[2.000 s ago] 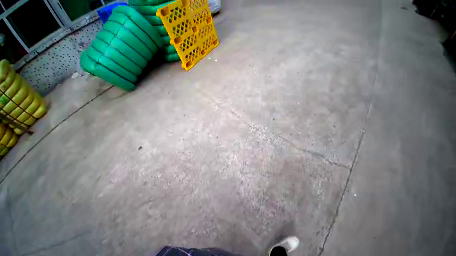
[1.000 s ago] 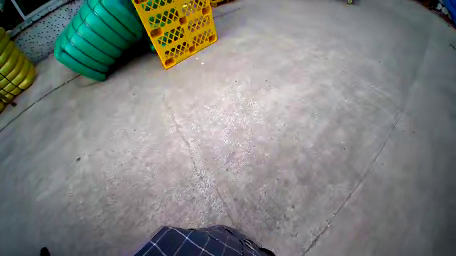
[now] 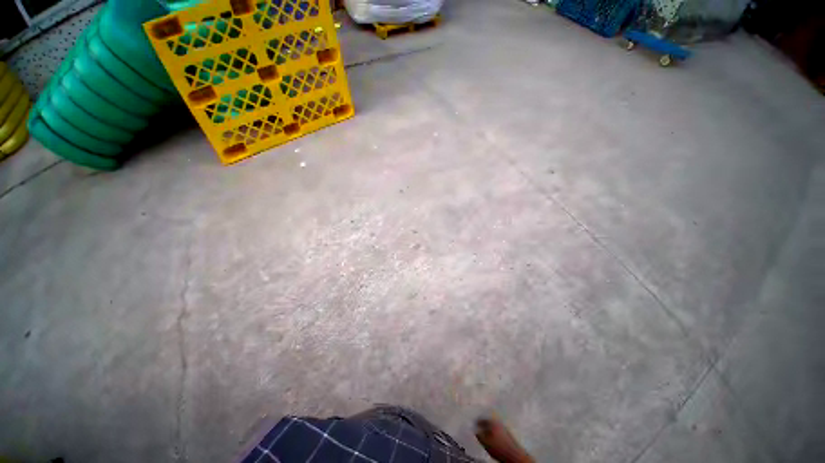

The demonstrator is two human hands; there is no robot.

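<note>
No held object shows. A small, blurred, skin-toned shape at the bottom edge, right of centre, looks like part of my right hand (image 3: pixel 503 441); it is cut off and its grip cannot be made out. My left hand is out of the picture. Nearest ahead, a yellow lattice plastic pallet (image 3: pixel 262 72) stands on its edge at the upper left, leaning back against green bundled rolls (image 3: pixel 95 95).
Yellow bundled rolls (image 3: pixel 11 108) lie at the far left. A white sack (image 3: pixel 393 9) sits on a yellow pallet at the top. A blue wheeled dolly (image 3: pixel 658 43) and blue crate-like items (image 3: pixel 602 13) stand at the upper right. The floor is grey concrete with joint lines.
The yellow pallet is nearer and further left, and the green rolls have shifted left. The white sack and blue dolly now show at the top. The skin-toned shape has appeared at the bottom.
</note>
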